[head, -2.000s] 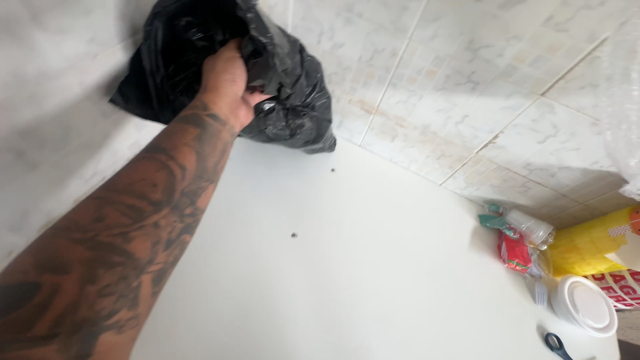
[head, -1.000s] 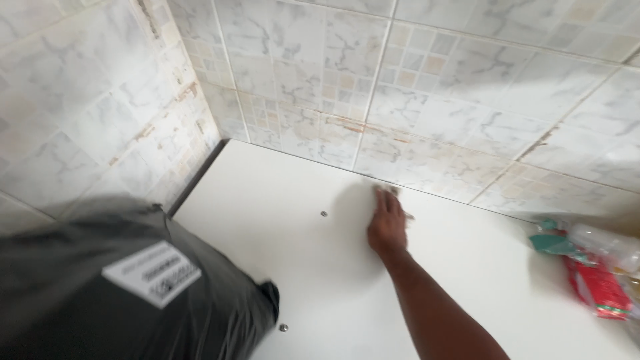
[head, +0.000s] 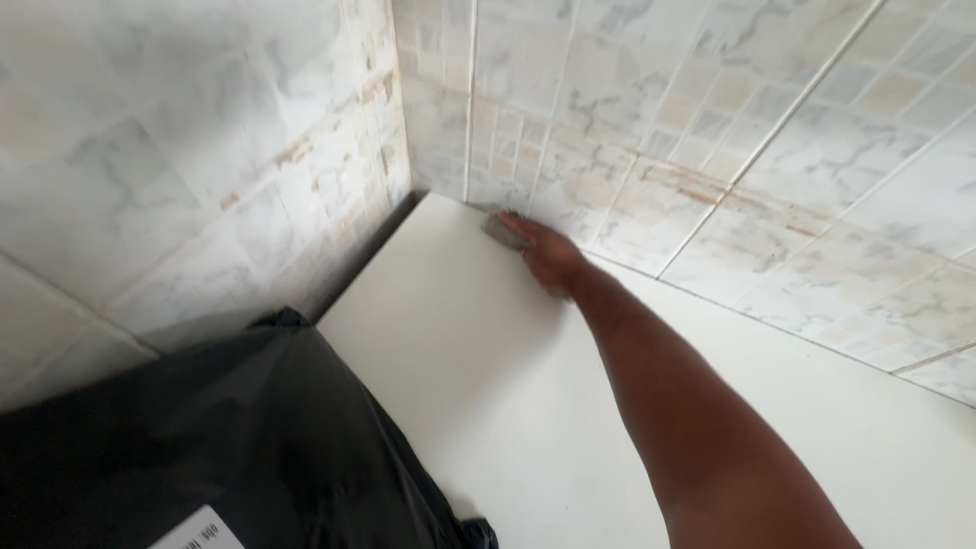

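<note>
My right hand [head: 553, 259] presses a greyish cloth or sponge [head: 505, 231] onto the white flat surface [head: 457, 328], close to its back edge by the tiled wall. The fingers lie over the cloth, which is partly hidden beneath them. At the lower left a black plastic bag [head: 229, 435] fills much of the view, with a white printed label [head: 202, 534] on it. My left hand is not in view.
Marbled wall tiles [head: 595, 114] with brownish marks run along the back. Another tiled wall [head: 191, 191] stands at the left, with a dark narrow gap [head: 366, 259] between it and the surface's edge.
The left hand, earlier in the black bag, has gone out of view. The bag is now at the lower left. My right hand has moved left along the back edge toward the corner.
</note>
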